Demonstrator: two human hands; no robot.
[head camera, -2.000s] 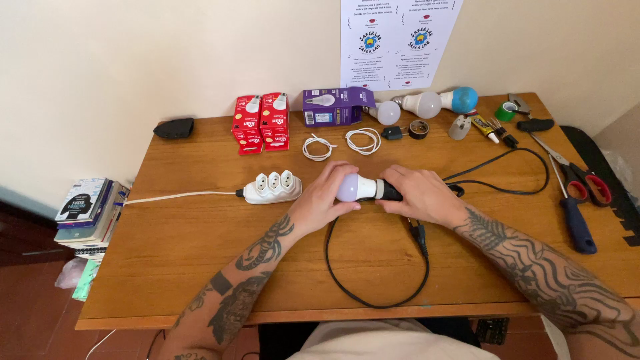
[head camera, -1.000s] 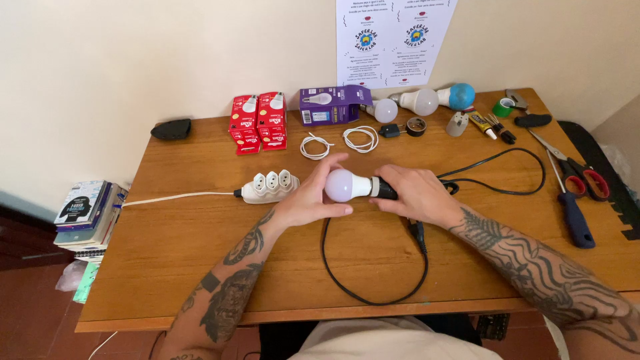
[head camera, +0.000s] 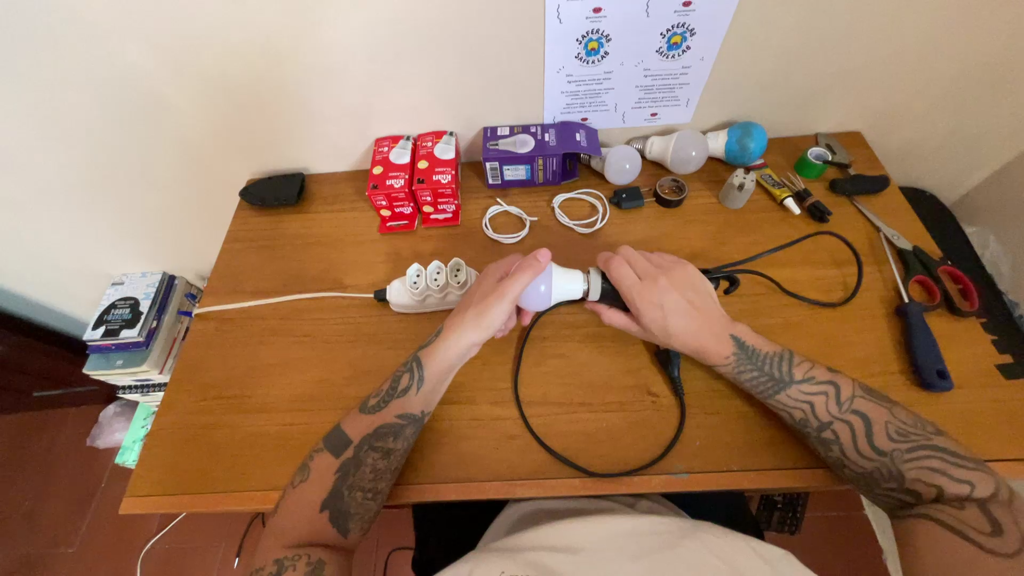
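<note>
My left hand (head camera: 504, 298) grips the rounded end of a light bulb (head camera: 552, 286) with a white body. My right hand (head camera: 660, 300) holds a black lamp holder (head camera: 610, 291) with a pale rim. The bulb's metal base lies at the holder's mouth; whether its threads are engaged cannot be told. A black cable (head camera: 520, 392) loops on the table below my hands, with a plug (head camera: 670, 370) beside my right wrist. More black cable and a hook show right of that hand. A white power strip (head camera: 424, 296) lies just left of my left hand.
Behind my hands stand red bulb boxes (head camera: 392, 186), a purple box (head camera: 520, 164), several bulbs (head camera: 676, 152), coiled white wires (head camera: 580, 211), a black adapter (head camera: 628, 198) and tape rolls (head camera: 670, 190). Scissors (head camera: 912, 252) and a blue-handled screwdriver (head camera: 924, 344) lie at the right.
The fingers of my left hand have shifted around the bulb's rounded end. My right hand stays on the black lamp holder.
</note>
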